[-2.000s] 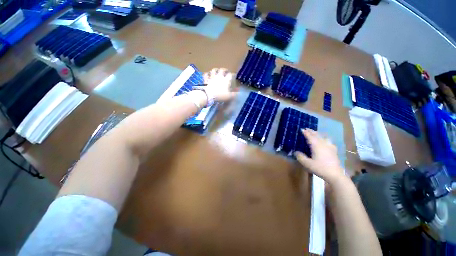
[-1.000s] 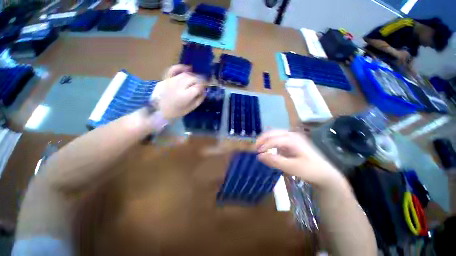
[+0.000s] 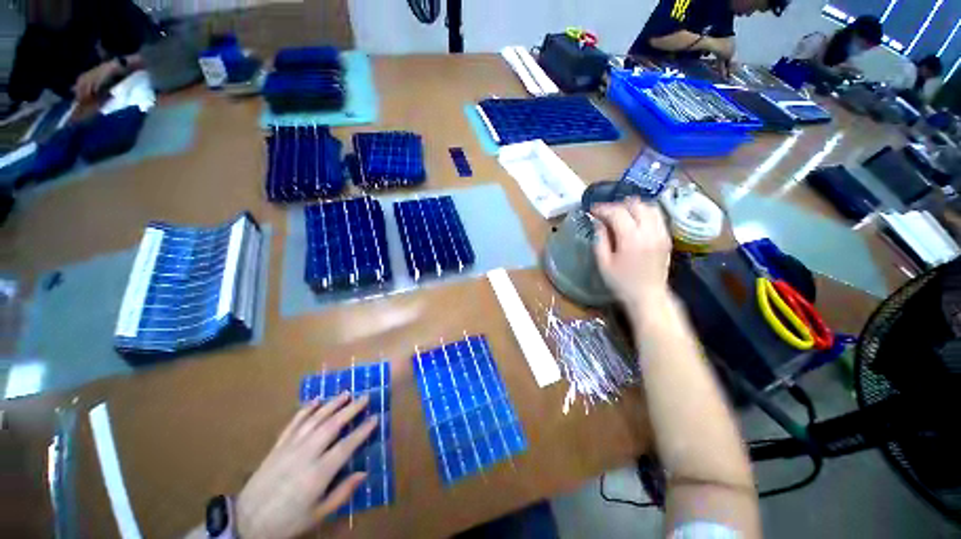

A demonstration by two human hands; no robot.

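Observation:
Two blue half panels lie side by side on the brown bench in front of me. My left hand (image 3: pixel 306 463) lies flat with spread fingers on the left half panel (image 3: pixel 371 421). The right half panel (image 3: pixel 467 408) lies untouched, with wire ends poking out at top and bottom. My right hand (image 3: pixel 635 247) is at the top of the grey round pot (image 3: pixel 574 258), fingers curled down. Whether it grips anything there is hidden. A white strip (image 3: pixel 524 326) and a loose bundle of thin silver ribbon (image 3: pixel 590 358) lie right of the panels.
Half-panel stacks (image 3: pixel 346 244) stand on a grey mat beyond. A finished panel stack (image 3: pixel 190 284) is at left. A white tray (image 3: pixel 541 179), blue bin (image 3: pixel 680 111), yellow-red-handled cutters (image 3: pixel 790 314) and black fan (image 3: pixel 917 368) are at right. Other people sit across the bench.
The view has turned right. Two half panels now lie flat on the bench in front. My left hand has moved down onto one; my right hand has moved from a panel to the grey pot.

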